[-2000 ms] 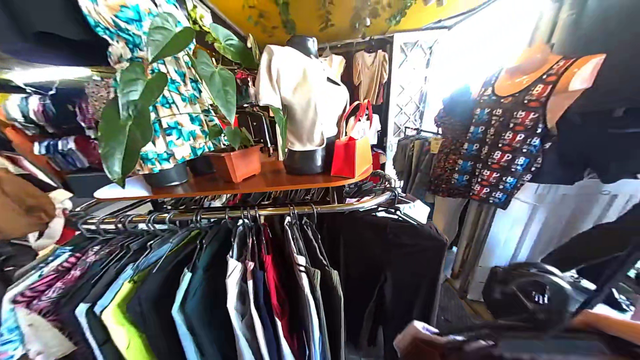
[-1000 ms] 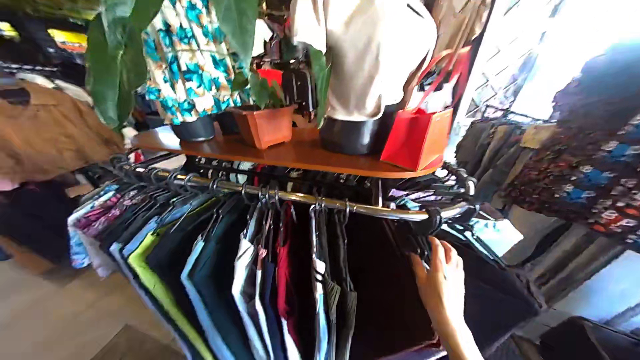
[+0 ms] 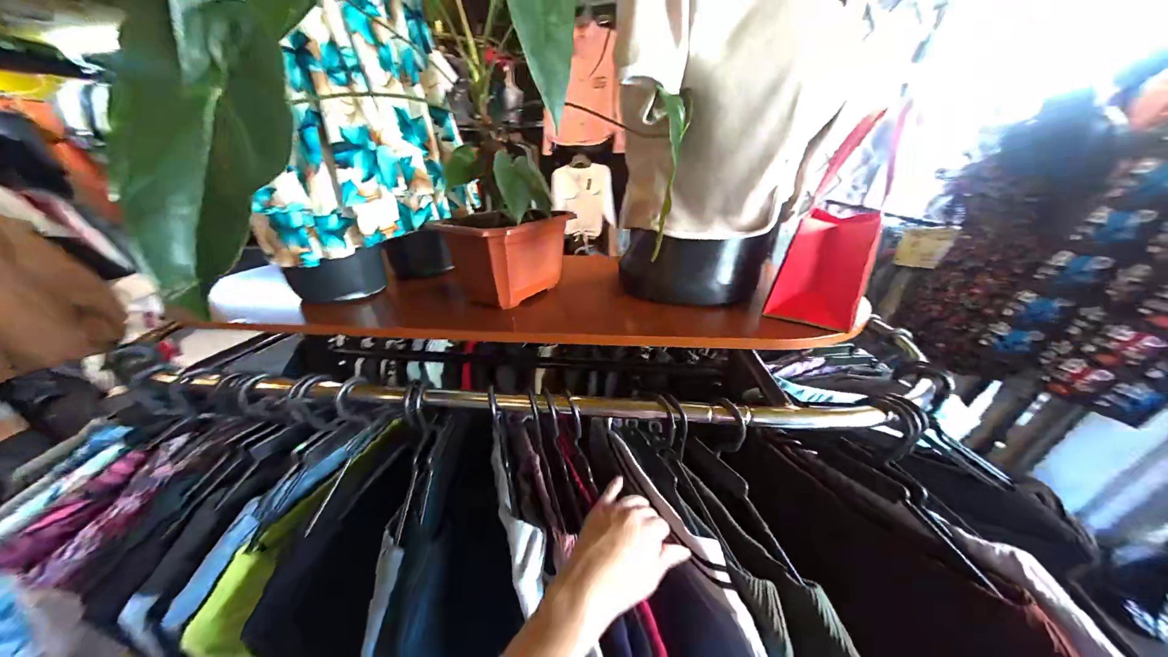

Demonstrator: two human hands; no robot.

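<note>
My left hand [image 3: 630,543] reaches up from the bottom middle, its fingers spread and slightly bent among the hanging garments. It touches a dark garment with a pale edge [image 3: 680,520], beside red and dark clothes; no grip shows. Several dark hangers [image 3: 554,420] hook over a brass-coloured metal rail [image 3: 465,399] above the hand. To its left hang a lime-green garment [image 3: 242,575] and a garment with a white edge [image 3: 522,547]. Dark garments [image 3: 876,538] fill the right side. My right hand is not in view.
Above the rail is a brown wooden shelf [image 3: 584,315] holding a terracotta-coloured plant pot [image 3: 511,260], a red bag [image 3: 821,269] and clothed display forms on black bases [image 3: 698,265]. Large leaves [image 3: 205,137] hang at upper left. Patterned clothing [image 3: 1077,301] stands at the right.
A second ago a hand was at the rail's right end; now a hand is among the garments in the middle. The view has shifted closer to the rail.
</note>
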